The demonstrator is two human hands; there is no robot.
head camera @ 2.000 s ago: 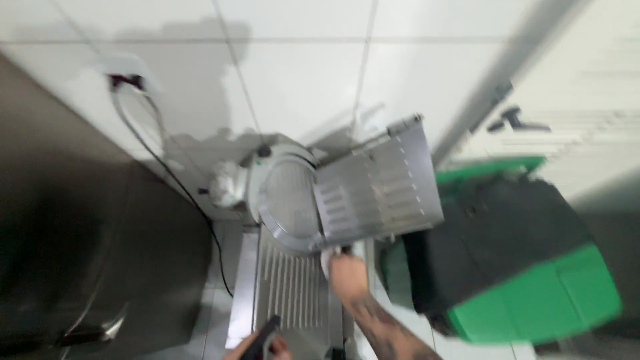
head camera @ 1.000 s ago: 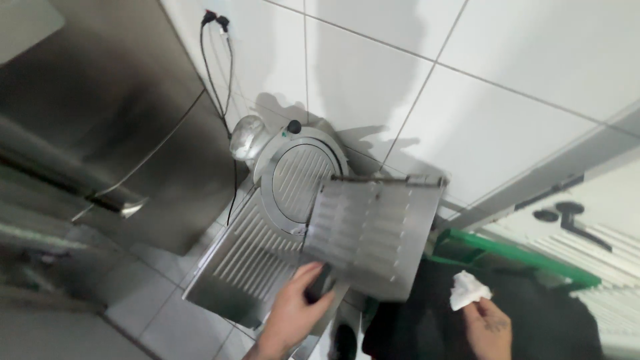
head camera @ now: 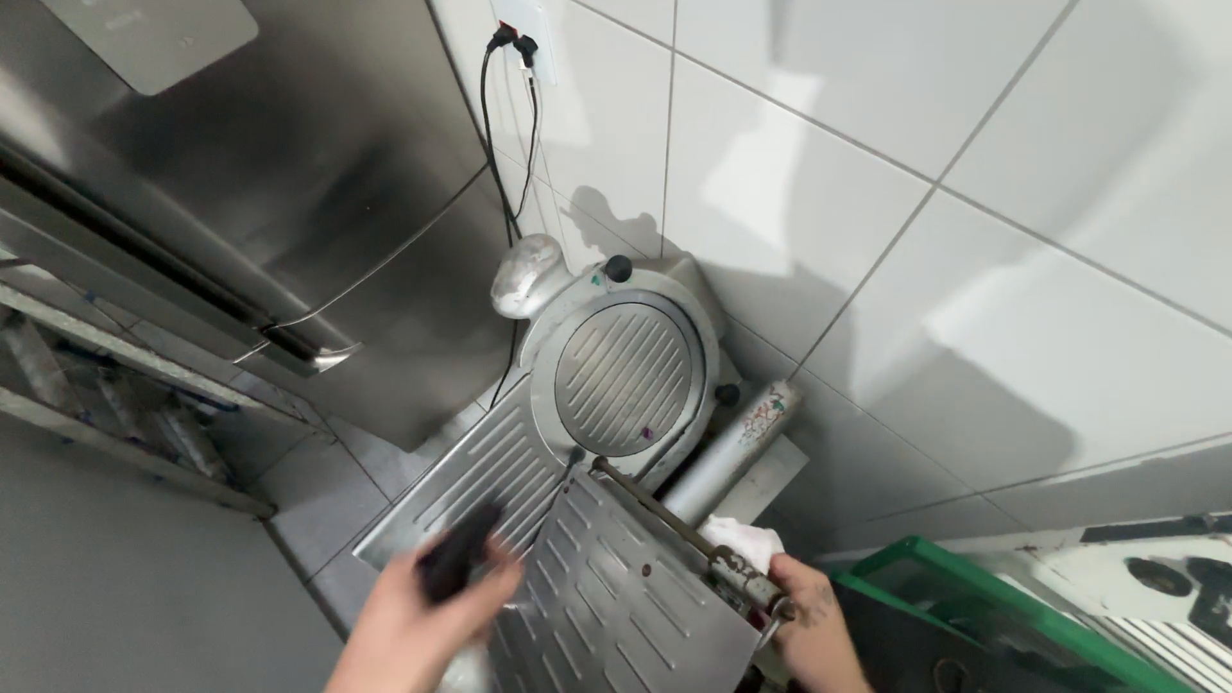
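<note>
A metal food slicer (head camera: 626, 375) with a round ribbed blade cover stands against the tiled wall. Its slotted metal carriage plate (head camera: 616, 587) lies toward me, with a rusty rod (head camera: 664, 510) along its upper right edge. My left hand (head camera: 423, 606), blurred, is closed around a black handle (head camera: 457, 553) beside the plate's left edge, over the ribbed gauge plate (head camera: 481, 481). My right hand (head camera: 808, 616) pinches a crumpled white cloth or paper (head camera: 746, 541) near the right end of the rod; part of this hand is hidden by the rod's end fitting.
A stainless steel refrigerator (head camera: 327, 164) stands on the left, a metal ladder-like frame (head camera: 125, 404) below it. Black cables (head camera: 491, 144) hang from a wall outlet. To the lower right are a green-edged bin (head camera: 1001, 606) and a white slatted door or panel (head camera: 1155, 606).
The carriage plate has swung down toward me, baring the round blade cover and a cylinder behind. My right hand has moved with the white cloth or paper from over the bin to the rod.
</note>
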